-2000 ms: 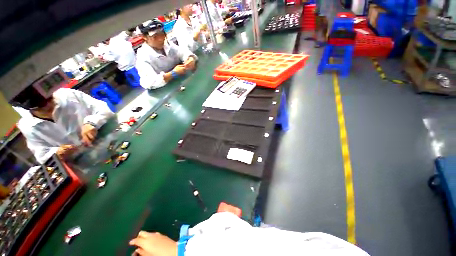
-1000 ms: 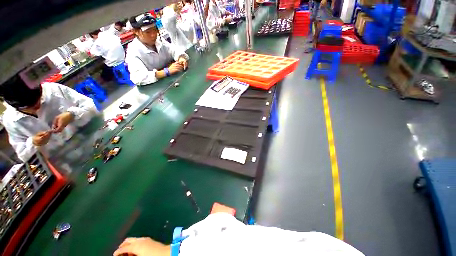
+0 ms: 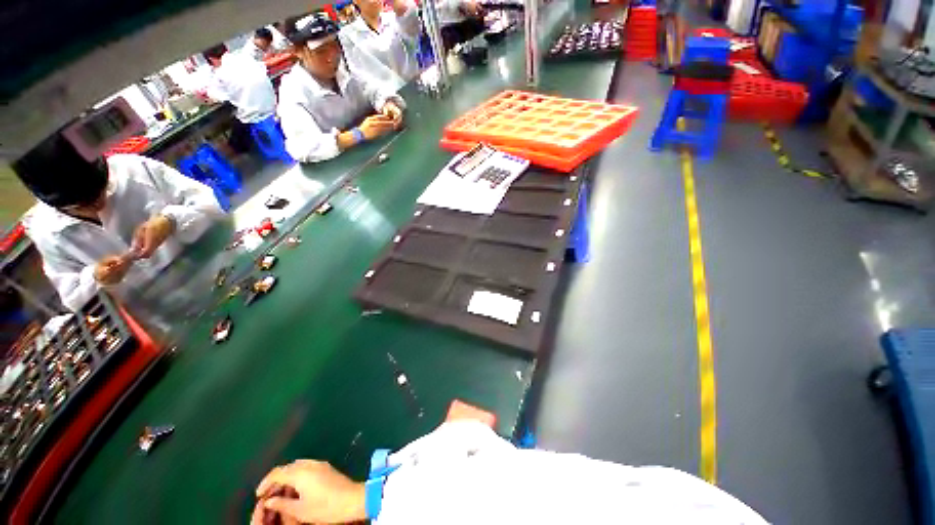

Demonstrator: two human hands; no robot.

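My right hand [image 3: 313,492] is at the bottom edge, left of centre, with a blue band at the wrist and a white sleeve. Its fingers are curled and partly cut off by the edge; whether they hold anything cannot be told. My left hand is not in view. A small electronic unit [image 3: 154,439] lies on the green mat to the left of my hand. Another unit [image 3: 222,329] lies farther off, with several more beyond it. A slim dark tool [image 3: 402,378] lies on the mat beyond my right wrist.
A black compartment tray [image 3: 418,246] holds papers [image 3: 451,191] and a white label. An orange-red tray [image 3: 584,154] stands behind it. A filled parts tray [image 3: 144,354] is at far left. A red pad [image 3: 472,413] touches my sleeve. Workers in white coats sit across the bench.
The view has swung left and back right. My right hand now shows more curled fingers and sits a little higher in the picture. The nearest worker's hands have come up from the bench.
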